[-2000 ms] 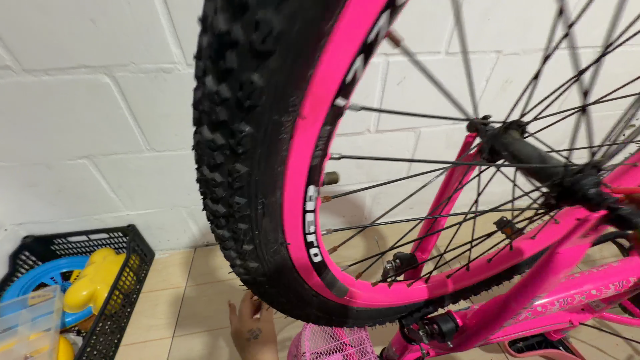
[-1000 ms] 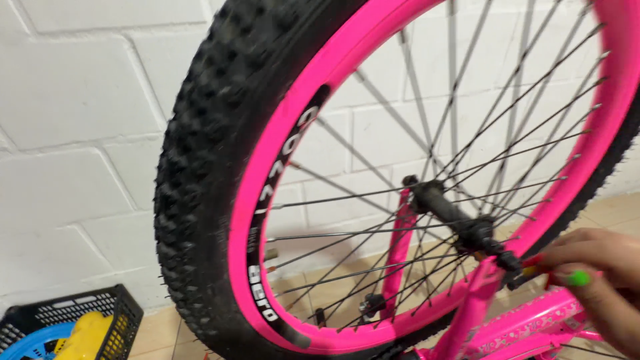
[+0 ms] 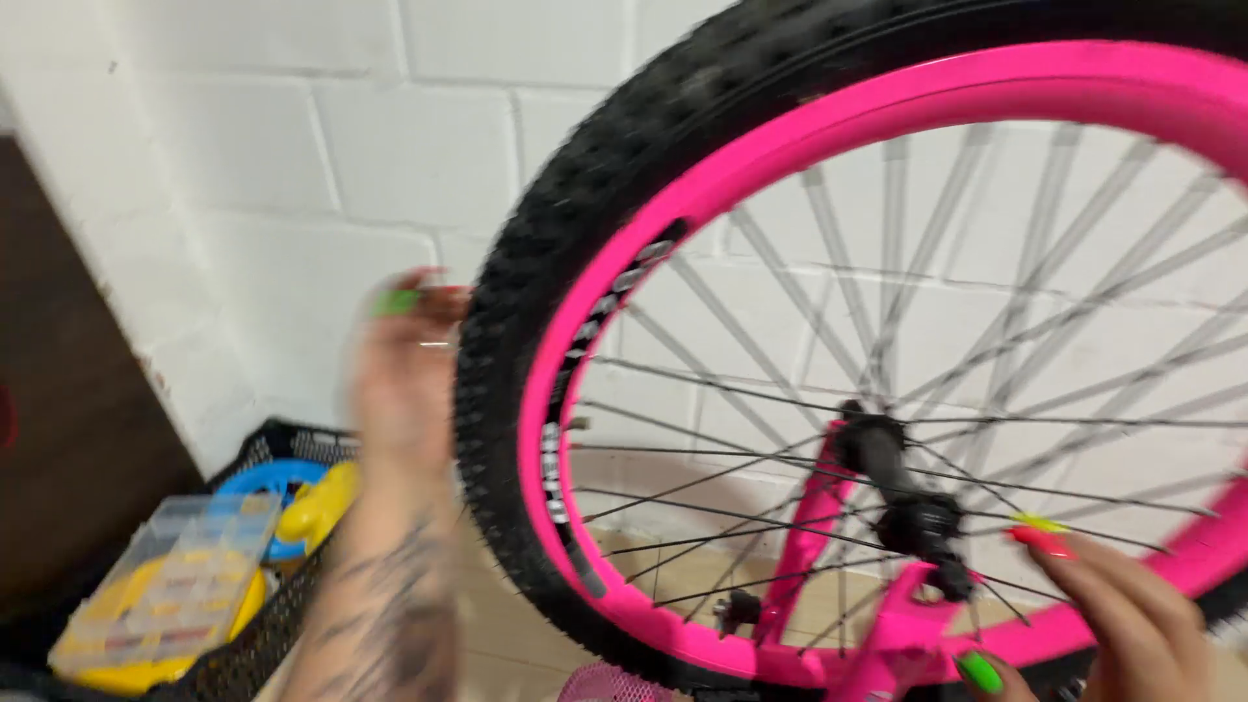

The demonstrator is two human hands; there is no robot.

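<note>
A bicycle wheel with a black knobby tire and a pink rim stands in a pink bicycle fork. Thin black spokes run to its black hub. At the tire's left side is my left hand, blurred, fingers at the tread; whether they touch it cannot be told. My right hand, with red, yellow and green nails, is at the lower right, beside the hub's near end and the fork, thumb and fingers apart. Nothing shows between its fingers.
Behind the wheel rises a white block wall. At the lower left, a black plastic crate holds a blue wheel-like piece, yellow items and a clear compartment box. A dark panel stands at the far left. A pink mesh basket shows below.
My left hand has come up to the tire's left side. My right hand, at the hub's near end a second ago, is now slightly away from it with fingers spread. The view has shifted.
</note>
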